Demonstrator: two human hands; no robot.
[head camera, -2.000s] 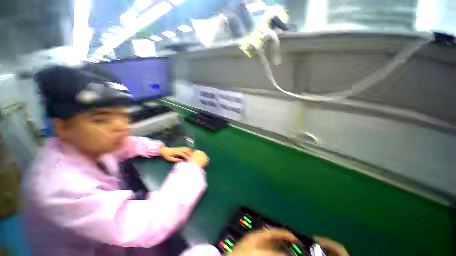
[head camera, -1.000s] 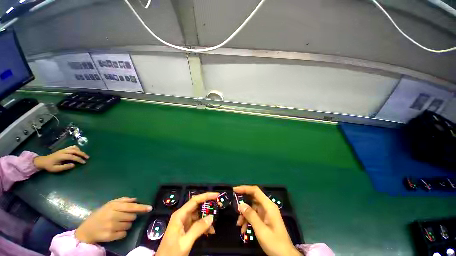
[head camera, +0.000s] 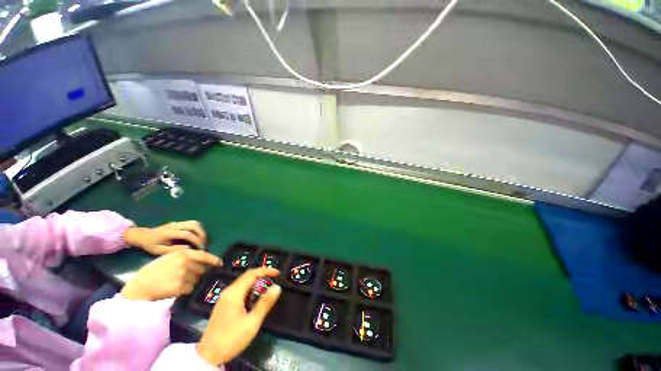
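A black compartment tray (head camera: 355, 346) lies on the green bench, with two rows of square pockets. Several round dark smartwatch bodies (head camera: 325, 317) sit in it, faces lit with small green, red, white and yellow marks. One lower-row pocket, just right of my left hand, shows no watch. My left hand (head camera: 239, 311) is over the tray's left part, thumb and fingers around a watch body with a red-lit face (head camera: 261, 287). Whether that watch touches the tray is hidden. My right hand is not in view.
A co-worker's hand (head camera: 167, 274) reaches to the tray's left edge; the other hand (head camera: 172, 236) lies behind it. A monitor (head camera: 54, 90), pale instrument box (head camera: 87, 170), metal fixture (head camera: 168, 182) and another black tray (head camera: 181, 140) stand at left. A blue mat (head camera: 591, 268) lies at right.
The view has shifted, so tray and bench look different in frame. My right hand, holding a watch a second ago, has left the picture. The co-worker's hands are closer together by the tray.
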